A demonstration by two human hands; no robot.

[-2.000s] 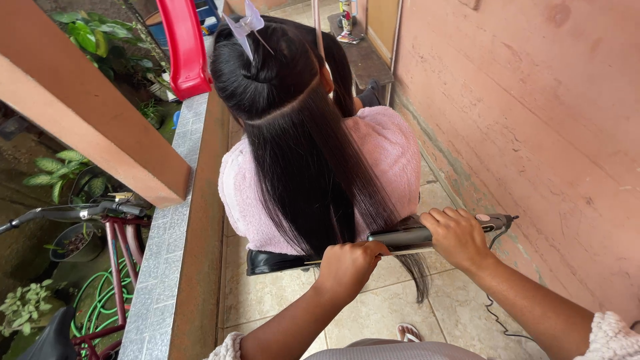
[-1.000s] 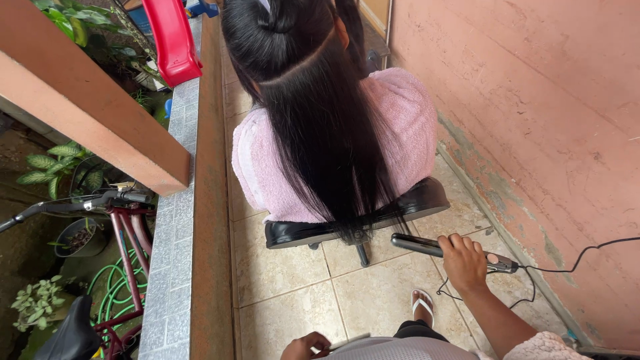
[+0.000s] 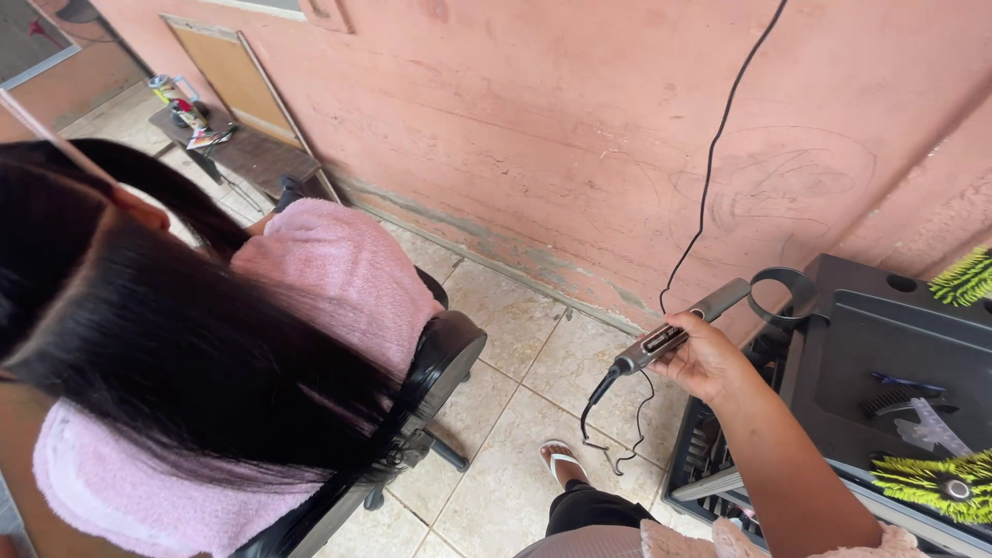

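My right hand (image 3: 697, 356) is closed around a grey hair straightener (image 3: 643, 349), whose far end is beside a round black holder ring (image 3: 783, 297) on the side of a black trolley. A black cord trails from the straightener. My left hand is out of view. At the left sits a person whose long, straight black hair (image 3: 209, 341) hangs down over a pink towel (image 3: 333, 263) and the back of a black chair (image 3: 449, 349). A parting line shows across the hair.
The black trolley's top tray (image 3: 860, 333) holds a comb (image 3: 899, 401), a translucent hair clip (image 3: 930, 426), a blue clip and a green-bristled brush (image 3: 922, 484). A pink wall (image 3: 542, 155) runs behind. A low wooden table (image 3: 256, 159) stands at the upper left.
The view has swung right, bringing the trolley in. Two seconds ago both my hands were at the hair ends with the straightener; now my right hand holds it beside the trolley, away from the hair.
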